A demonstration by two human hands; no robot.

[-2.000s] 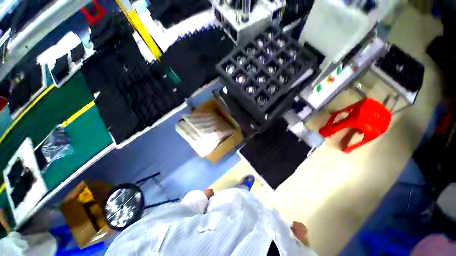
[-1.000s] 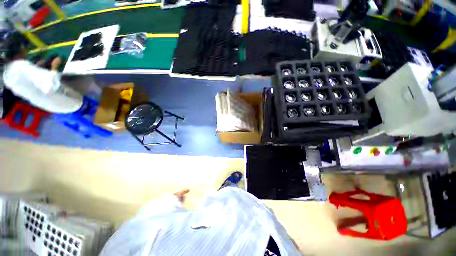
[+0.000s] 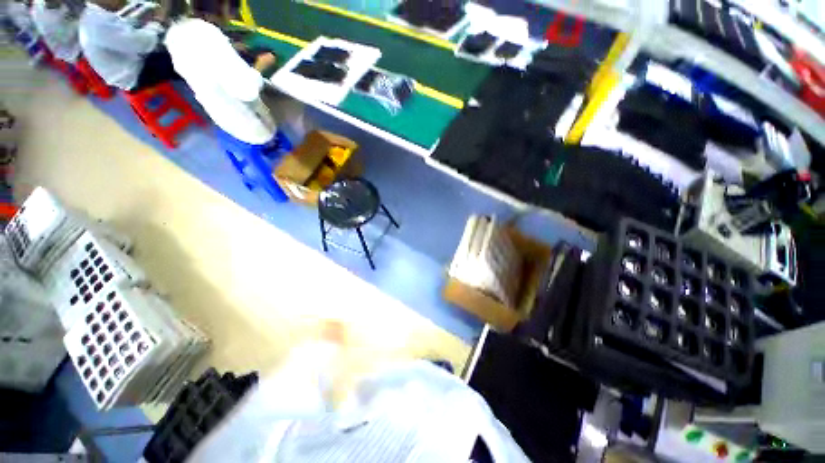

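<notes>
My left hand (image 3: 334, 335) is a small blurred patch beyond my pale sleeve, over the floor; whether it holds anything cannot be told. My right hand is not in view. Stacked black blister trays (image 3: 680, 303) with square pockets holding shiny round parts stand at the right. Flat black covers (image 3: 529, 393) lie low in front of me. A cardboard box (image 3: 484, 294) with upright pale sheets stands left of the trays. Black covers (image 3: 516, 136) overlap in rows along the bench.
A round black stool (image 3: 349, 203) stands before an open carton (image 3: 312, 167). Seated people in white line the bench, the nearest at upper left (image 3: 217, 77). White pocketed trays (image 3: 113, 344) are stacked at left, beside a black tray (image 3: 199, 411). A machine (image 3: 737, 222) stands at right.
The view has swung left. The bench now slants down to the right, and the white tray stacks and more seated people show at left. The red stool at right and my right hand have left the picture.
</notes>
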